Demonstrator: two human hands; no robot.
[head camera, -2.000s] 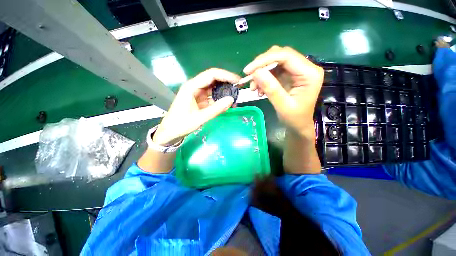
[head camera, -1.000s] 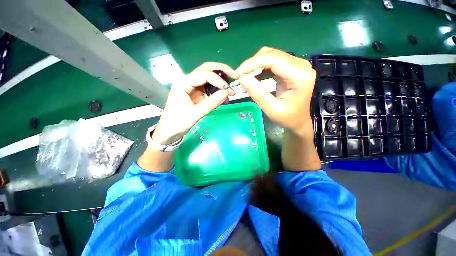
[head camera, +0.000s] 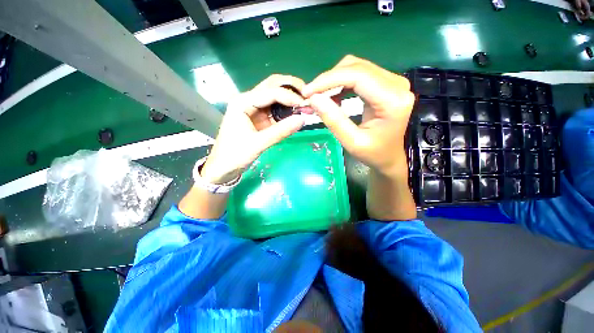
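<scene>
My left hand (head camera: 251, 130) holds a round black part (head camera: 281, 111) between fingers and thumb, above the back edge of the green tray (head camera: 286, 224). The part is partly hidden by the fingers. My right hand (head camera: 365, 117) is pinched beside it, its fingertips touching or nearly touching the left fingers. A thin pale tool (head camera: 336, 92) shows between the right fingers; its tip is not clear. Small metal pieces (head camera: 318, 148) lie scattered in the green tray below the hands.
A crinkled clear bag (head camera: 98, 192) lies at left. A black compartment tray (head camera: 485, 140) at right holds a few discs. Beyond are a green conveyor belt (head camera: 352, 49) with black discs and square silvery parts, and a grey metal post (head camera: 124, 58). Another person's blue sleeve (head camera: 576, 182) is at far right.
The black part was face up to view two seconds ago and is now turned and more covered by the fingers. My right hand has closed in on my left. Parts on the belt have moved left.
</scene>
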